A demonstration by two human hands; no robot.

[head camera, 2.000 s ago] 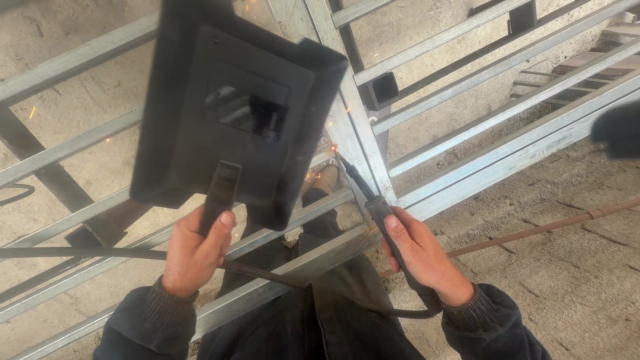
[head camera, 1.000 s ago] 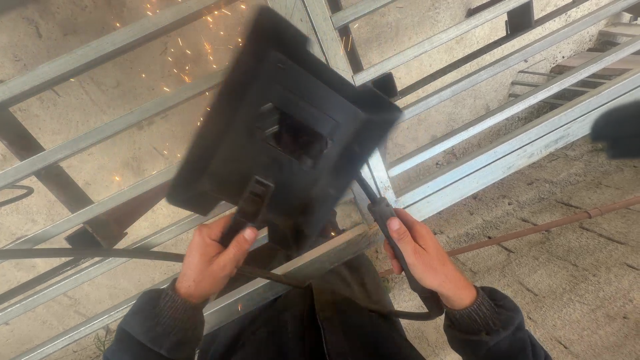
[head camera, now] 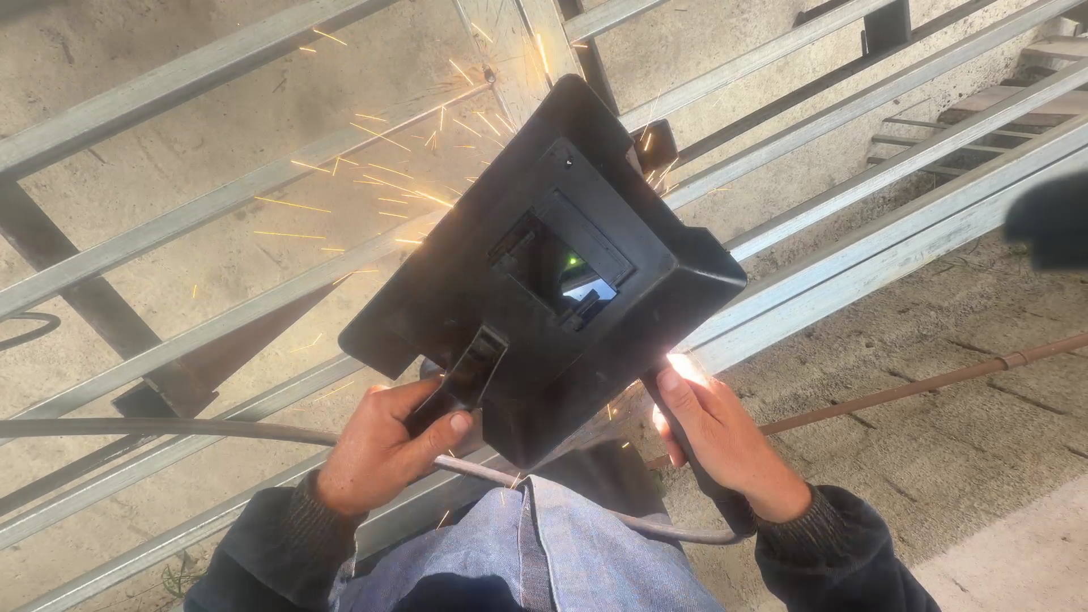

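Observation:
My left hand [head camera: 395, 442] grips the handle of a black handheld welding shield [head camera: 544, 272], which is tilted in front of the metal frame. A small green spot glows in its dark viewing window [head camera: 574, 276]. My right hand [head camera: 722, 433] is closed around a black electrode holder [head camera: 697, 450] just right of the shield's lower edge, and bright light falls on its fingers. A cable [head camera: 663, 529] runs from the holder across my lap. Sparks fly out beyond the shield. The shield hides the electrode tip and the weld spot.
Galvanized steel tubes [head camera: 195, 200] of a large frame run diagonally over the concrete floor. Dark steel supports [head camera: 110, 314] lie beneath on the left. A thin reddish-brown rod [head camera: 926, 384] crosses on the right. A blurred dark object [head camera: 1050, 223] is at the right edge.
My left hand has brought the shield from the upper left to the right, across the weld area, and turned it. Light now flares by my right hand, which stays in about the same place.

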